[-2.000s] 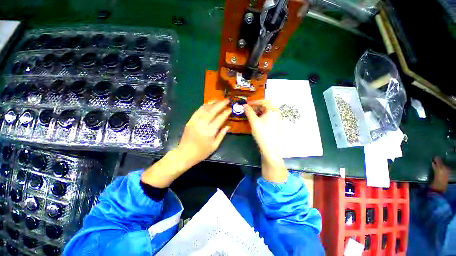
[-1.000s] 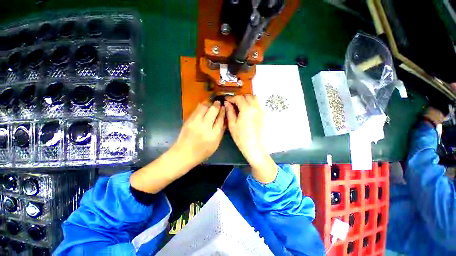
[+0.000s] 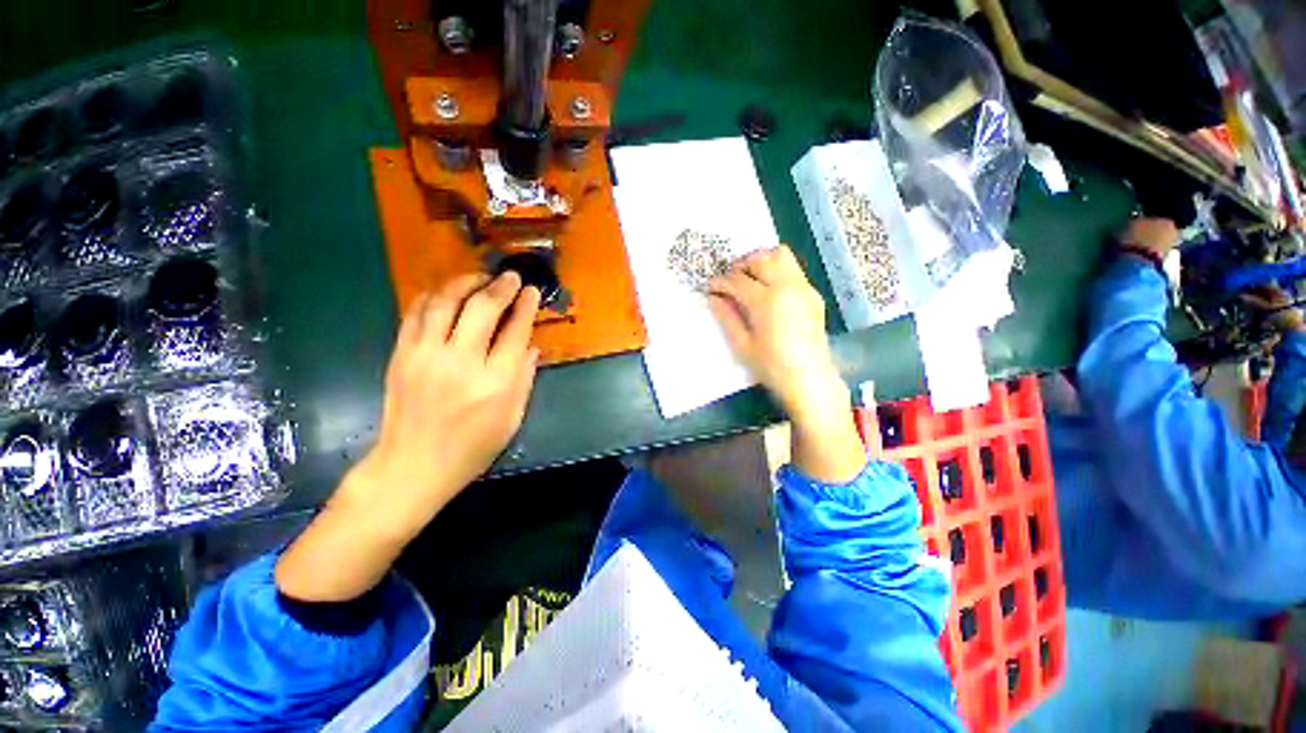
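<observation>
The black housing (image 3: 533, 272) sits at the fixture on the orange base plate (image 3: 609, 308), below the head of the toggle press (image 3: 523, 179). My left hand (image 3: 461, 372) has its fingertips on the housing's left side and partly covers it. My right hand (image 3: 774, 318) is at the pile of small metal pieces (image 3: 698, 255) on the white paper sheet (image 3: 716, 375), its thumb and index fingertips close together at the pile's right edge. Whether a piece is between them is too small to tell.
Clear blister trays (image 3: 143, 372) with black parts lie at left. Right of the sheet are a white parts box (image 3: 864, 251) of metal pieces and a crumpled clear bag (image 3: 953, 129). A red divided crate (image 3: 988, 544) is below the bench. Another person's blue sleeve (image 3: 1160, 401) shows at right.
My right hand has left the housing and moved right to the metal pile. My left hand stays at the housing. The view has shifted, so the bench things appear further left.
</observation>
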